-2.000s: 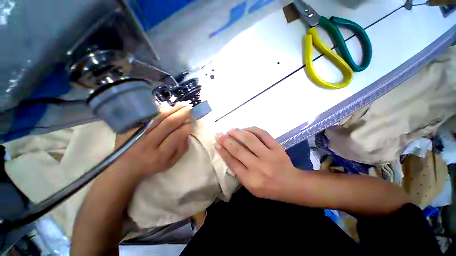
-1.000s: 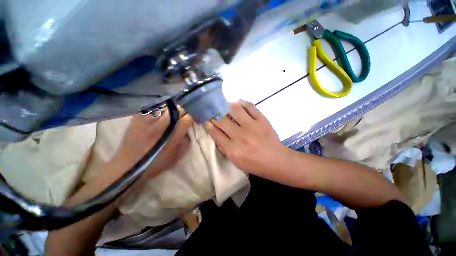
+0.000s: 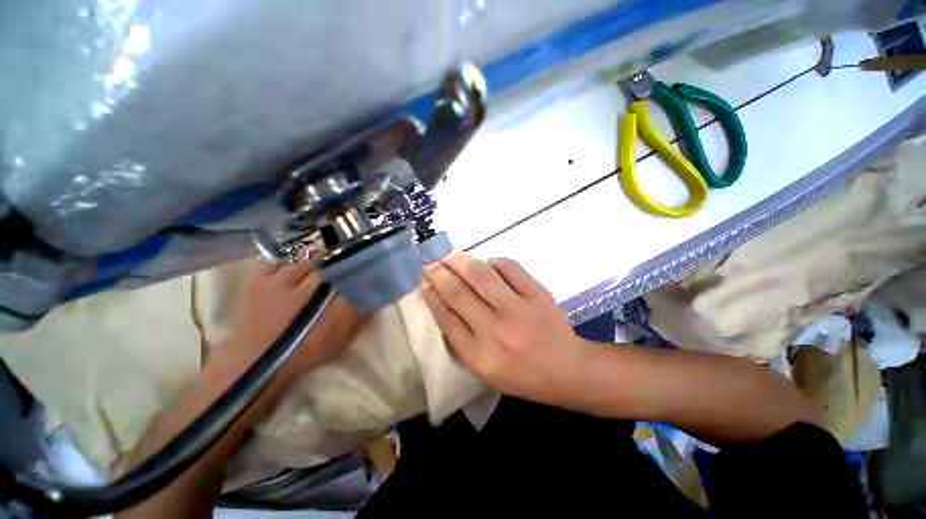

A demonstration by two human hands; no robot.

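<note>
Beige fabric (image 3: 376,390) lies left of and below the needle area and hangs over the table's front edge. My left hand (image 3: 289,314) rests on it, blurred, partly hidden by the tension knob and a curved bar. My right hand (image 3: 500,316) lies flat with its fingertips on the fabric's right edge, beside the small grey block (image 3: 435,246). The presser foot area (image 3: 411,208) is partly hidden behind the thread tension assembly (image 3: 371,269). Neither hand shows a clear grip on the cloth.
Scissors (image 3: 665,152) with yellow and green handles lie on the white table (image 3: 548,228). A thin brown-handled tool (image 3: 894,64) is at the far right. Heaped beige cloth (image 3: 782,253) lies right of the table edge. The machine head (image 3: 203,101) fills the upper left.
The view has shifted, so the machine head looks larger and the tension knob now covers part of my left hand. The fabric's right edge is more folded below my right fingertips.
</note>
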